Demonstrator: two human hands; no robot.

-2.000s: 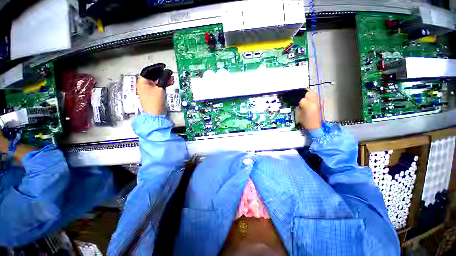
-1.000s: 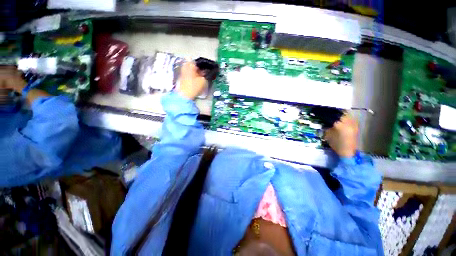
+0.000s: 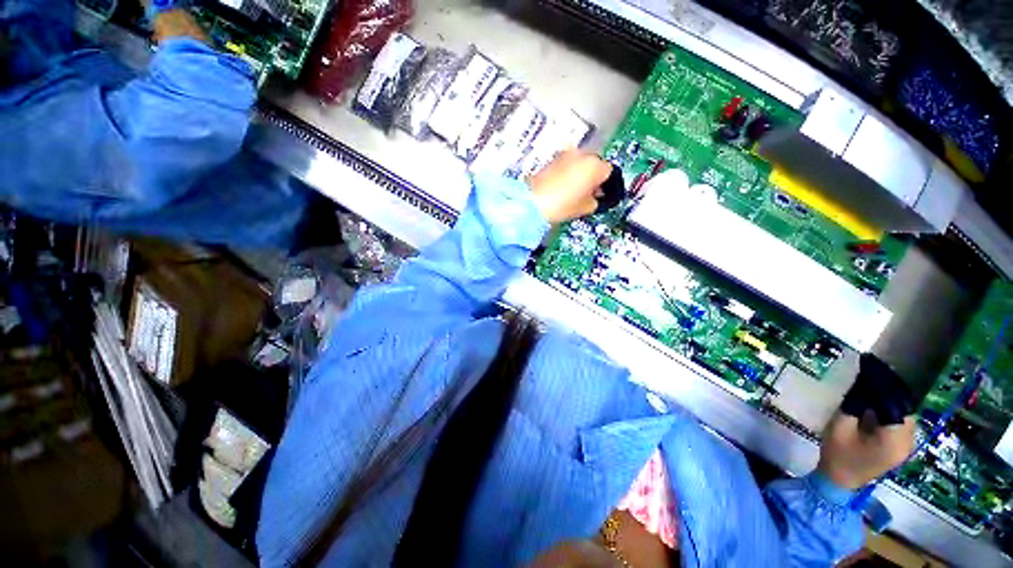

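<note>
A large green printed circuit board lies tilted in view on the conveyor. A long white bar crosses its middle, and a bulky silver-white block with a yellow strip stands at its far side. My left hand is at the board's left edge, its black-covered fingertips bent together; any part in them is hidden. My right hand, fingertips also black-covered, is beyond the board's lower right corner, near the rail; its fingers are bunched and its contents cannot be told.
Small labelled bags and a red bag lie left of the board. Another board is at the right edge. A neighbour's blue sleeve is at upper left. Component bins are at upper right. A metal rail runs along the front.
The view has turned, so the conveyor now slants down to the right. My right hand has left the board's lower right part and moved outward past its corner. My left hand stays near the left edge.
</note>
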